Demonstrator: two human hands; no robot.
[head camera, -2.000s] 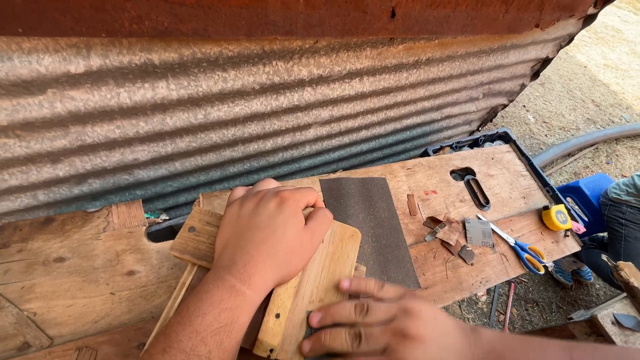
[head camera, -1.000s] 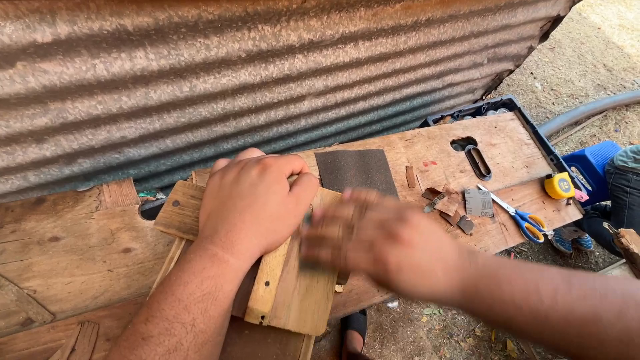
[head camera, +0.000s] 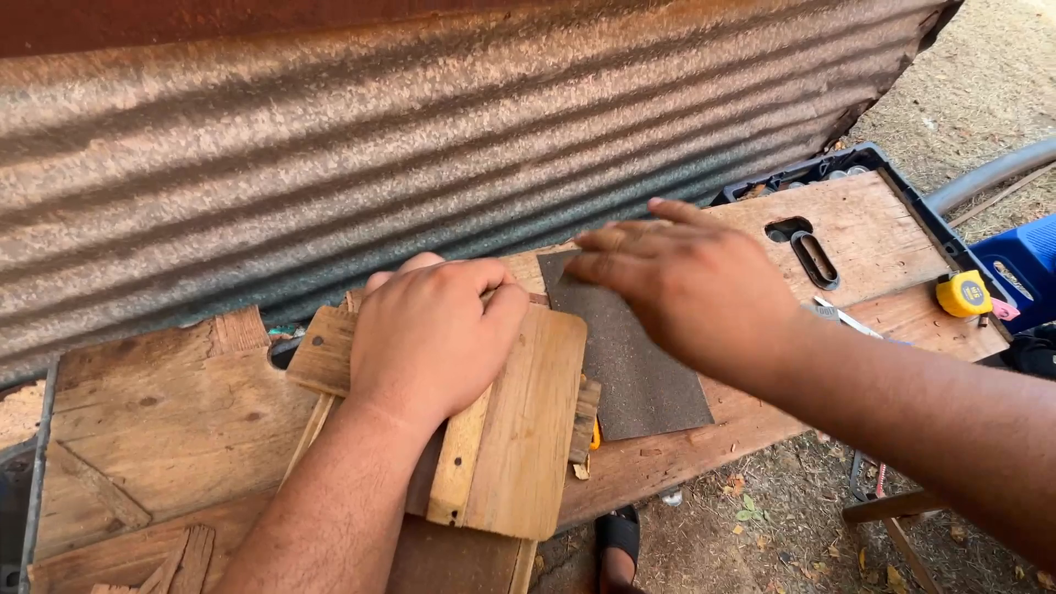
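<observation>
My left hand (head camera: 437, 330) grips the upper part of a small wooden piece (head camera: 528, 421) made of joined boards with rounded corners and dark nail or screw heads. A short wooden crosspiece (head camera: 320, 351) sticks out to the left of the hand. My right hand (head camera: 685, 280) is held flat, fingers apart, over the upper part of a dark sheet of sandpaper (head camera: 643, 379); nothing shows in it, and whether it touches the sheet is unclear. The sheet lies on the wooden bench top (head camera: 742, 421), right of the wooden piece. Under that piece, a bit of orange shows beside a small wood block (head camera: 584, 421).
A yellow tape measure (head camera: 964, 294) sits at the bench's right end, near a black oval ring (head camera: 815, 260). Scissors (head camera: 848, 317) are partly hidden by my right arm. Behind stands a corrugated metal sheet (head camera: 330, 165). A blue plastic object (head camera: 1019, 264) is at far right.
My right hand has moved from the wooden piece up and right, over the sandpaper. My left hand keeps its grip on the wood. The person at the right edge is no longer in view there.
</observation>
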